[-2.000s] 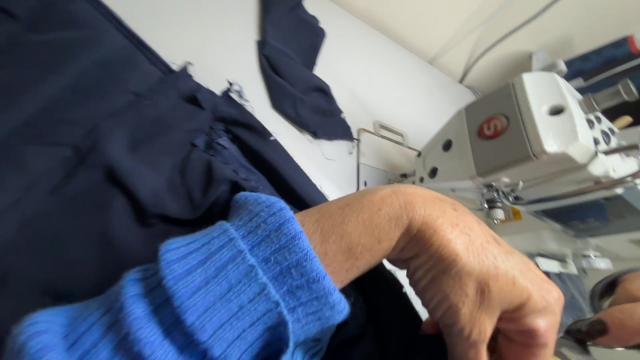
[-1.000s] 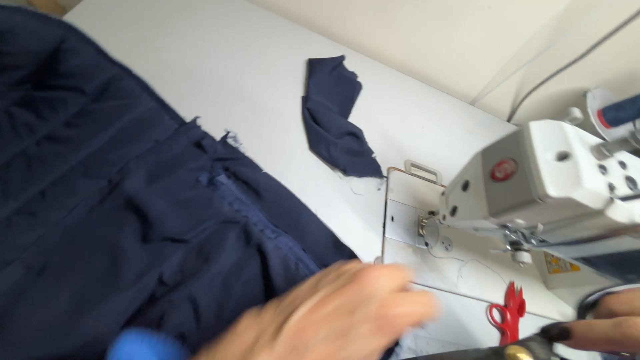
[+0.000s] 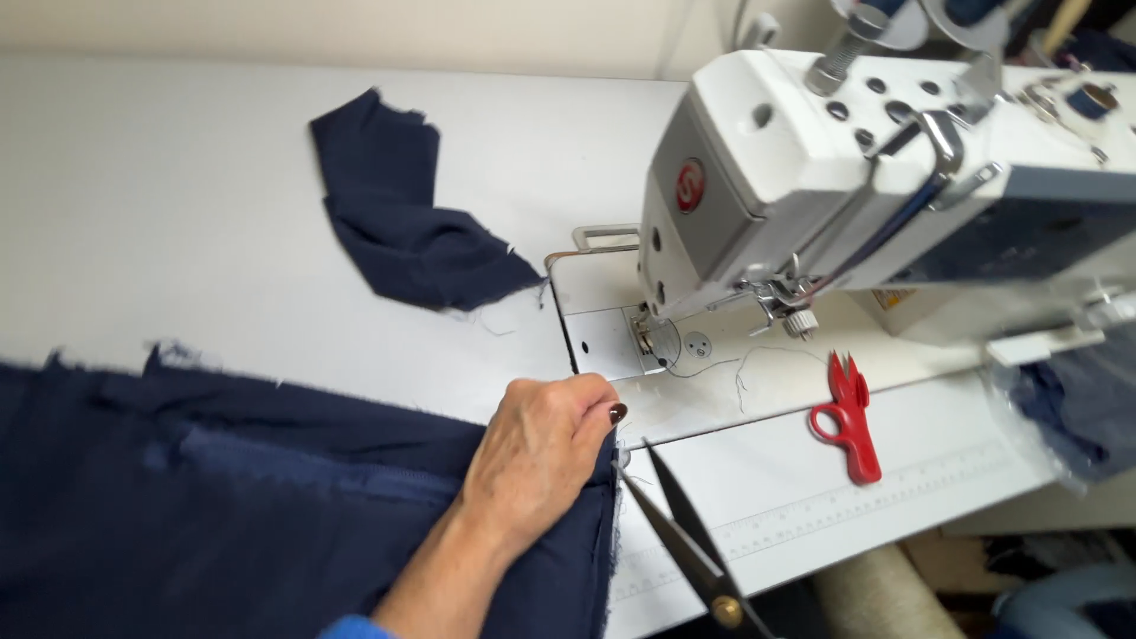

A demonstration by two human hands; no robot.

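My left hand (image 3: 541, 453), its wrist in a blue cuff, pinches the frayed edge of a navy fabric garment (image 3: 266, 532) beside the sewing machine's bed. Just right of that edge, large black-bladed scissors (image 3: 701, 559) stand with blades apart, their tips near the fabric. Their handles and my right hand are out of view. The white sewing machine (image 3: 754, 177) stands at the right, its needle area above the metal plate. Red thread snips (image 3: 854, 417) lie at the front edge of its bed. A loose navy fabric scrap (image 3: 399, 213) lies behind the garment.
A printed ruler scale (image 3: 799, 506) runs along the table's front edge. Loose thread trails over the machine bed. A clear plastic bag with dark fabric (image 3: 1065, 399) is at the right edge. Thread spools (image 3: 967, 13) stand behind the machine, and the wall borders the table (image 3: 160, 204).
My left hand now grips the garment's edge, where it was blurred in motion a second ago. The scissors' blades have come into view, and the right hand's fingers have left it. The view has turned.
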